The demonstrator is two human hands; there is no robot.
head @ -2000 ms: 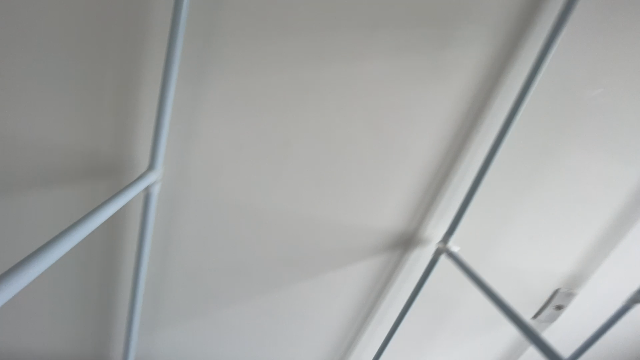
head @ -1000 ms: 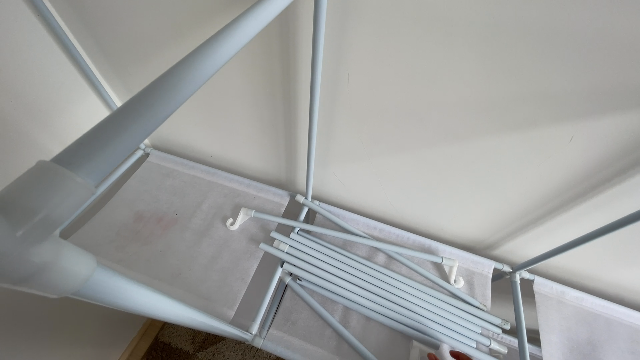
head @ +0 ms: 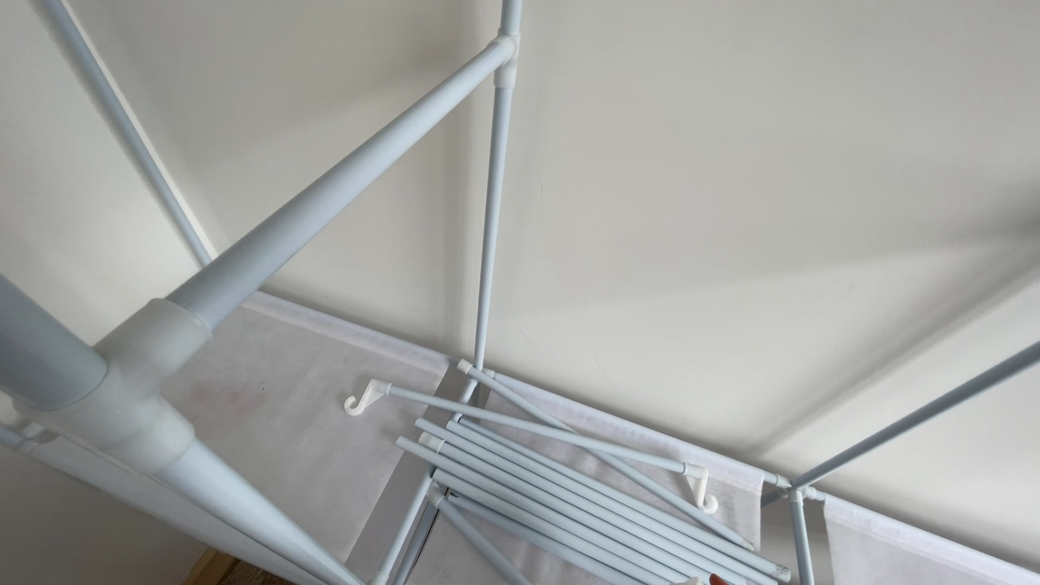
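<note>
Only a fingertip, seemingly of my right hand, shows at the bottom edge, beside a white plastic piece. Whether it holds that piece is hidden. My left hand is out of view. Just above the fingertip lies a bundle of pale blue metal tubes, side by side on a white fabric shelf panel. Across them rests a tube with a white plastic hook at its left end and another hook at its right end.
A tube frame stands against a white wall. Close by on the left is a large white plastic connector, joined to a slanting tube. More fabric panel spans the frame at left and right. Brown flooring shows bottom left.
The view has swung from the wall and upper tubes down to the shelf, then shifted slightly. The bundle and hooked tube lie as they did one second ago.
</note>
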